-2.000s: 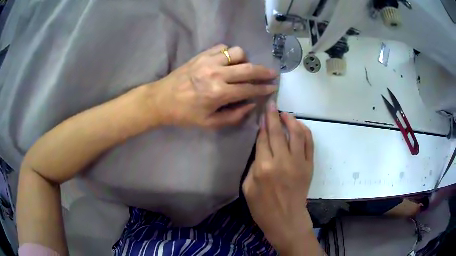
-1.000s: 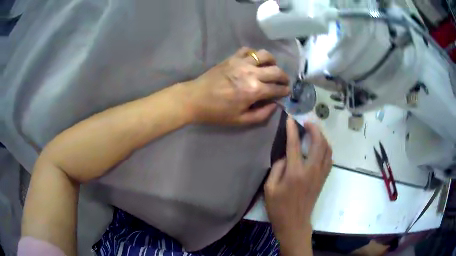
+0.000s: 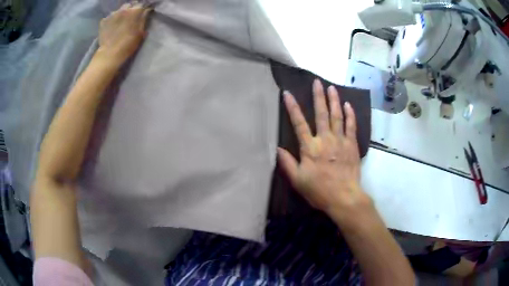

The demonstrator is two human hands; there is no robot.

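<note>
The large light grey-taupe panel [image 3: 195, 128] covers the left and middle of the view and hangs over my lap. A dark brown-grey panel [image 3: 357, 109] shows beyond its right edge, flat on the table. My right hand [image 3: 326, 151] lies spread, palm down, on the dark panel, with its thumb at the light panel's edge. My left hand [image 3: 125, 31] is at the upper left, fingers closed on bunched light cloth; its fingertips are blurred and partly hidden.
The white sewing machine head [image 3: 430, 50] stands at the upper right, with the presser foot [image 3: 392, 86] above a round metal plate. Open red-handled thread snips [image 3: 477, 176] lie at the right on the white table [image 3: 430, 195].
My left hand has moved from near the needle to the upper left, drawing the light cloth leftward. More dark panel shows. My right hand has spread flat on it.
</note>
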